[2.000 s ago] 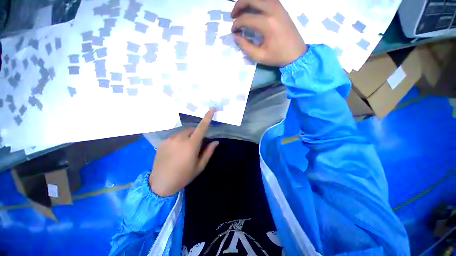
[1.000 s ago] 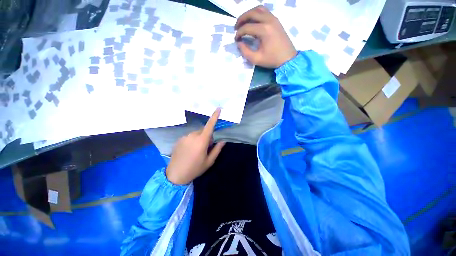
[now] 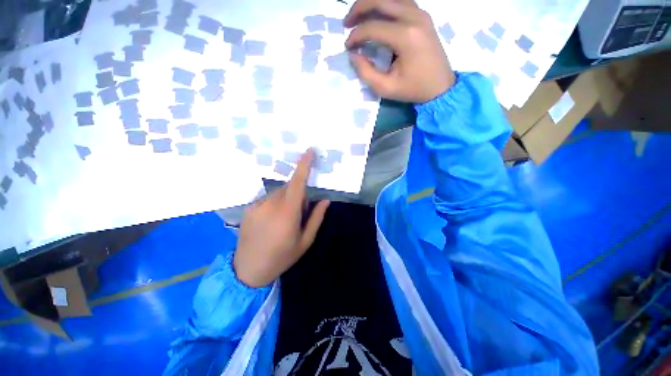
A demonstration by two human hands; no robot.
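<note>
A white paper sheet [image 3: 221, 165] carries many small flat grey pieces [image 3: 157, 125], some single, some overlapping. My left hand [image 3: 278, 228] is at the sheet's near edge, index finger extended and its tip at a grey piece, thumb apart; it grips nothing. My right hand [image 3: 401, 51] is over the sheet's right edge, fingers curled towards the thumb. Something greyish shows inside the curl, but whether it is held cannot be told. Some pieces near the near edge look pale in the glare.
Another white sheet with grey pieces [image 3: 524, 42] lies right of my right hand. A scale [image 3: 625, 28] stands at the upper right. Dark plastic bags [image 3: 37, 22] lie at the upper left. Cardboard boxes [image 3: 541, 132] are below the bench edge.
The view has shifted, then partly back. My left index finger stays extended at the near edge of the sheet. My right hand stays curled over its right edge.
</note>
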